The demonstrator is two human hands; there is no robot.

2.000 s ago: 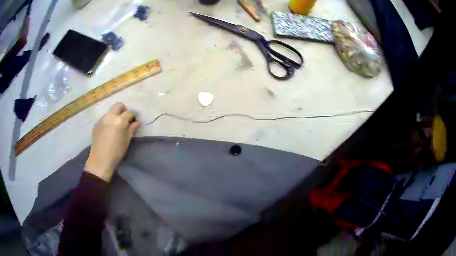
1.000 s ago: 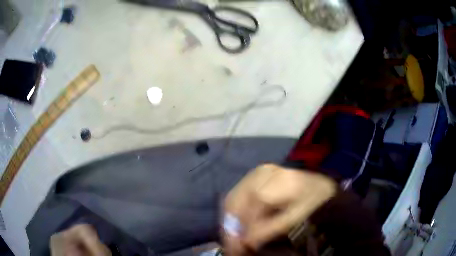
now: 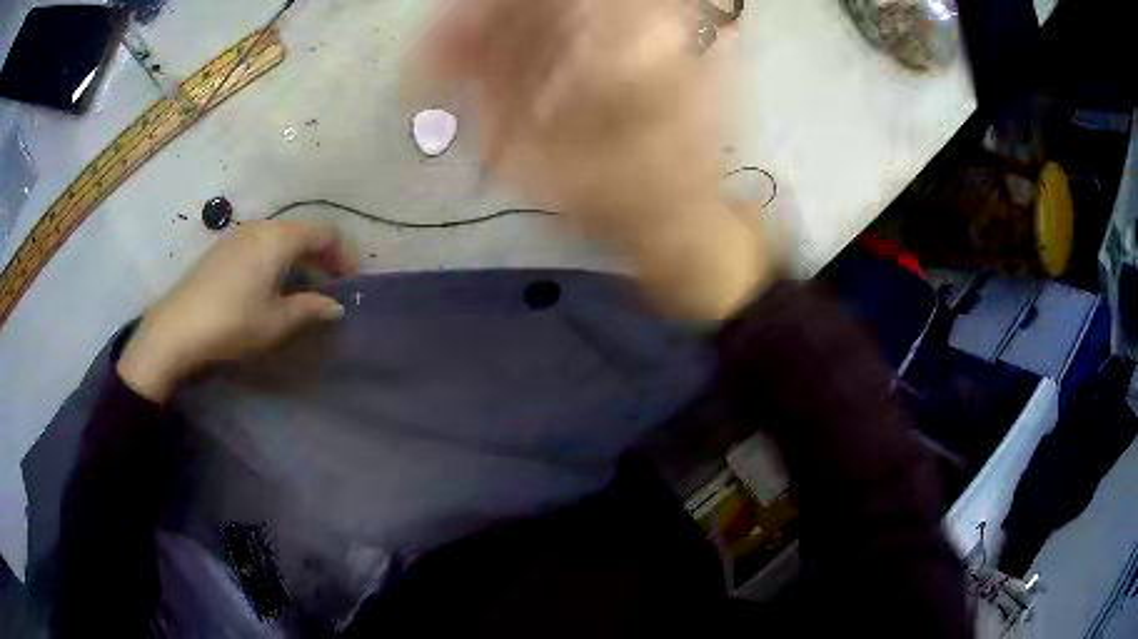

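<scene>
The dark grey garment [image 3: 462,375] lies along the table's near edge, with a black button [image 3: 540,295] on its edge and a small pale cross mark to the left. Another black button [image 3: 217,212] lies on the table, with a dark thread [image 3: 424,225] running right from near it until my right hand hides it. A thread loop shows beyond that hand. My left hand [image 3: 250,290] is at the garment's edge, thumb and fingers apart, nothing seen in it. My right hand [image 3: 599,125] is blurred above the table; whether it holds anything is unclear.
White chalk-like piece [image 3: 434,130] lies mid-table. A wooden ruler [image 3: 150,131] and black flat rectangle [image 3: 63,53] are at left. A plastic bag of small items [image 3: 909,28] is at top right. Storage boxes [image 3: 1023,325] and a yellow stool [image 3: 1053,220] stand off the table's right side.
My right hand came into view over the garment and is now above the table. My left hand moved up from the lower edge to the garment's edge. The table button appeared after the first frame.
</scene>
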